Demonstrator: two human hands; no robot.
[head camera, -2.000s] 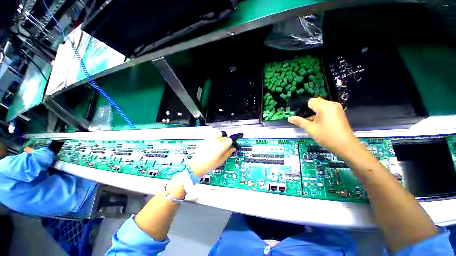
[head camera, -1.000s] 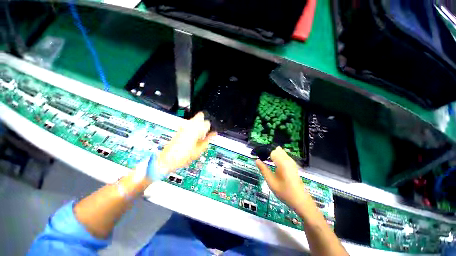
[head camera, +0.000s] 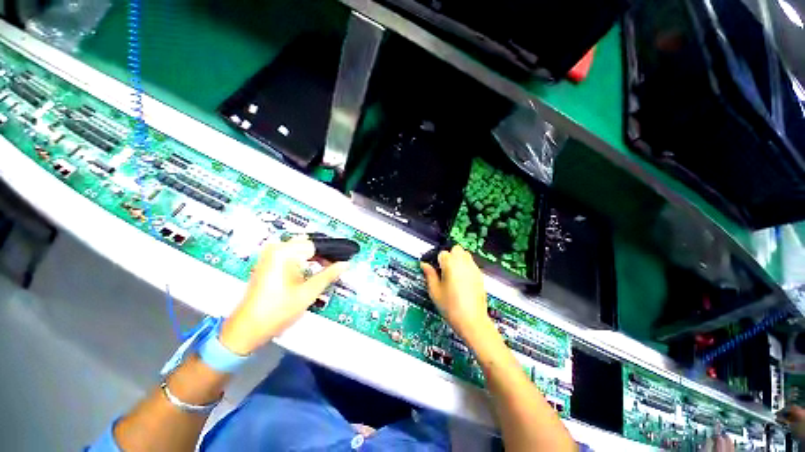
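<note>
A row of green circuit boards (head camera: 190, 199) lies along the white-edged rail. My left hand (head camera: 281, 287), with a light blue band on the wrist, is over the boards left of centre. Black covers or black parts show at its fingertips; I cannot tell which. My right hand (head camera: 457, 284) is at the boards' far edge, just below the bin of green pieces (head camera: 497, 212). Its fingertips are together with something black at them. Whether small parts are held in either hand is too small to see.
A dark bin with small pieces (head camera: 410, 181) is left of the green one; another dark bin (head camera: 578, 265) is right. A metal strut (head camera: 353, 93) stands between bins. A blue coiled cord (head camera: 135, 71) hangs at left. Black totes (head camera: 706, 115) sit on the upper shelf. Another person's fingers (head camera: 722, 441) show at lower right.
The view has shifted and turned. My left hand has moved from the edge of the dark bin down over the boards. My right hand has moved from the green bin's front edge to the boards' far edge.
</note>
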